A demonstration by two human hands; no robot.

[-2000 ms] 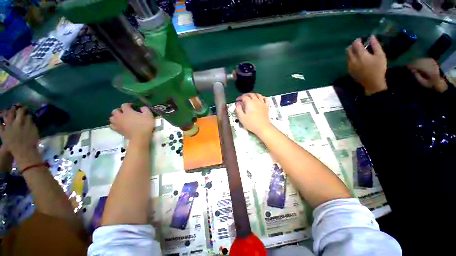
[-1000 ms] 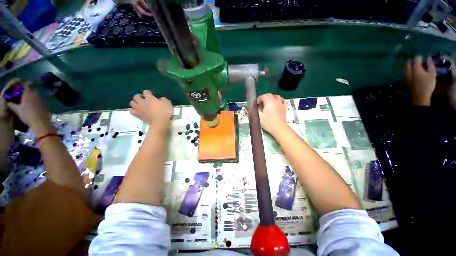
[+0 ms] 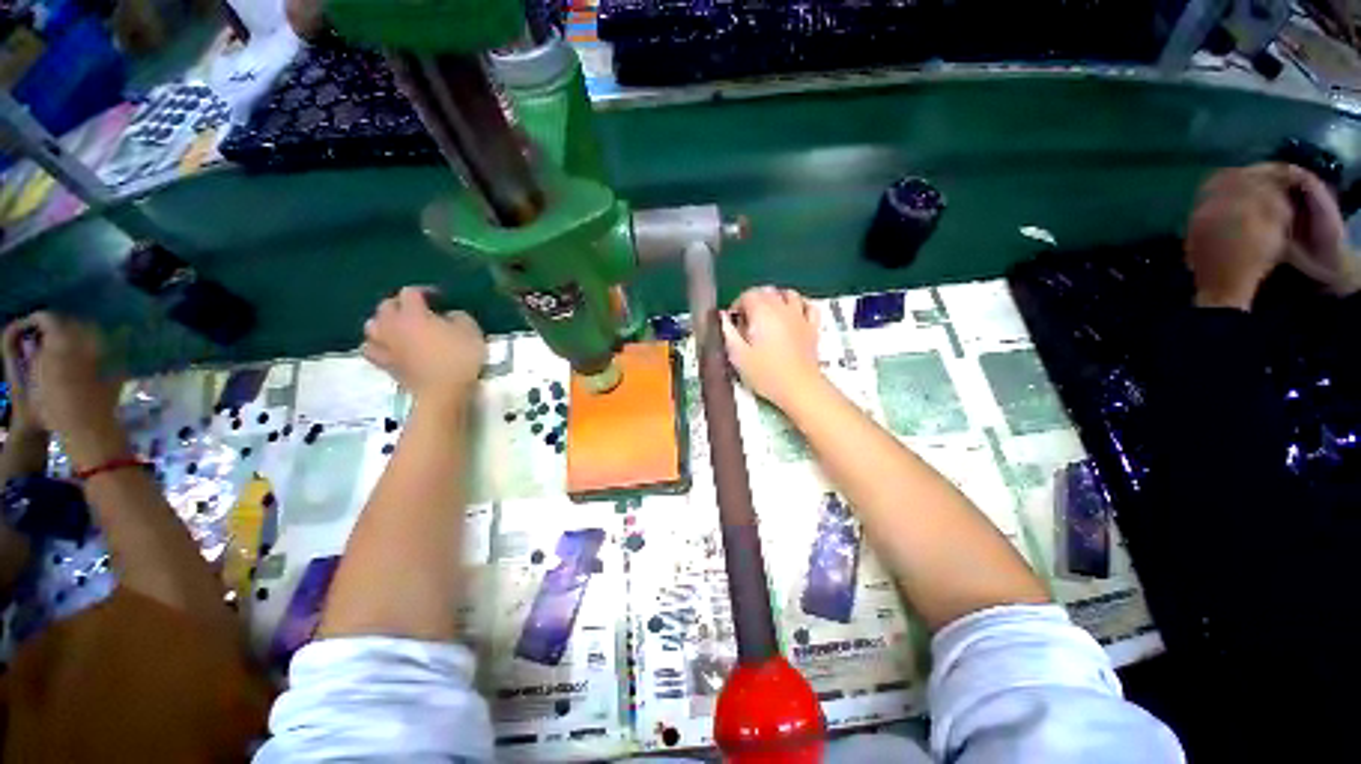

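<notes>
My left hand [image 3: 424, 346] rests at the paper's back edge, left of the press, fingers bent; I cannot tell if it holds anything. My right hand [image 3: 773, 340] rests on the paper just right of the lever, fingers curled; its grip is unclear. The green hand press [image 3: 555, 269] stands between them. Its tan ram tip [image 3: 602, 379] is over the back of the orange press pad [image 3: 624, 426], with no unit under it. The dark press lever [image 3: 729, 478] slants towards me and ends in a red knob [image 3: 770, 711], untouched by either hand.
A black cylindrical unit [image 3: 905, 221] is on the green conveyor belt [image 3: 806, 149]. Small black discs [image 3: 540, 411] lie left of the pad on the paper cover [image 3: 911, 391]. Workers' hands are at the left [image 3: 67, 381] and right [image 3: 1246, 232]. Black sheet [image 3: 1119, 321] covers the right side.
The camera view has shifted. The black unit on the belt, earlier behind the lever hub, is now farther right of the press. The neighbours' hands have moved. My hands stay about where they were.
</notes>
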